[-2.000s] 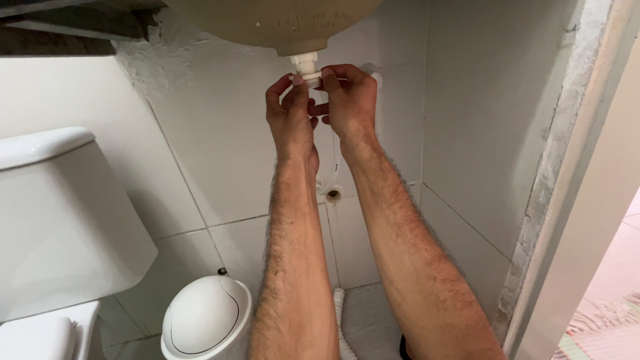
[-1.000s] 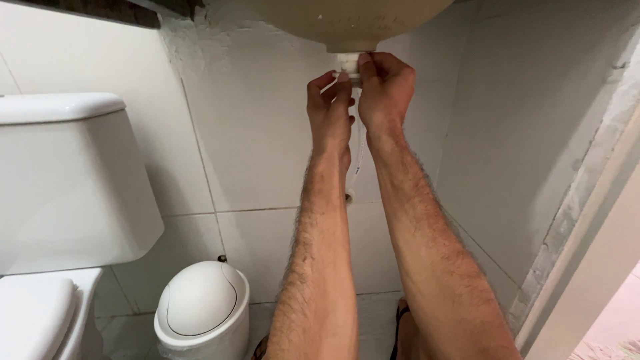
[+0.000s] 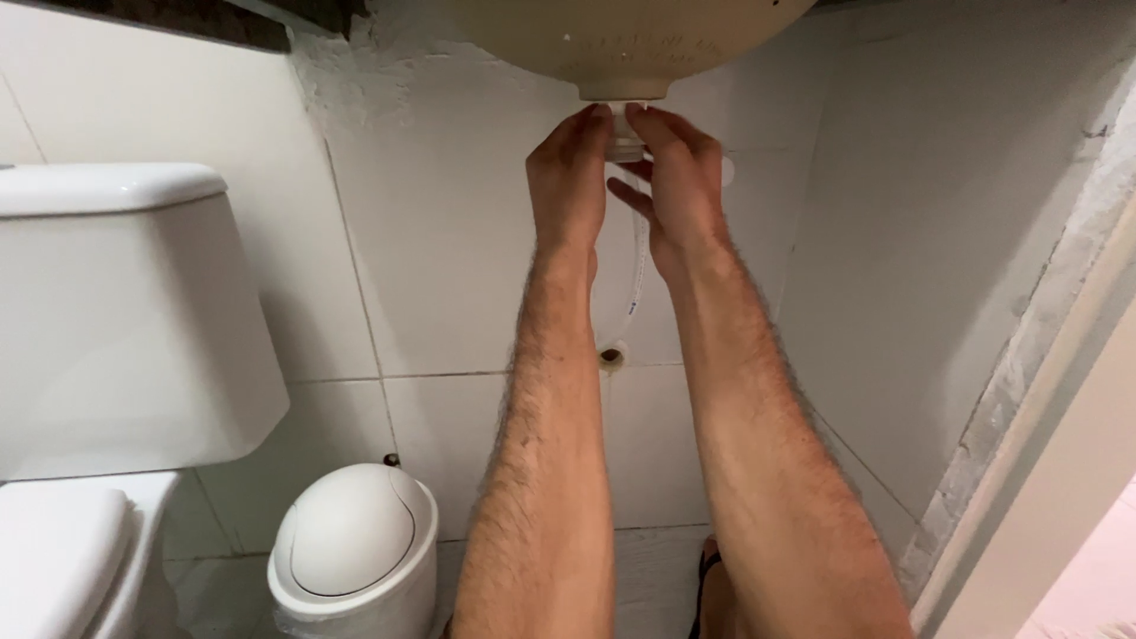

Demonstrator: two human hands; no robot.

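Note:
Under the beige sink basin, a white plastic drain fitting hangs from the basin's outlet. My left hand grips its upper part from the left, with the thumb side near the outlet. From the right, my right hand holds the same upper part between thumb and fingers, while its lower fingers spread beneath the fitting. The fitting's lower ring shows between both hands. Behind them a thin translucent hose curves down towards a drain hole in the tiled wall. Some fingertips are hidden.
A white toilet tank and toilet seat are at the left. A white bin with a domed lid stands beside them. A pale frame edge runs along the right, and a sandalled foot shows at the bottom.
Both hands have shifted up to the top of the fitting, close under the basin outlet. The fitting's lower ring, earlier largely covered by fingers, now shows between them.

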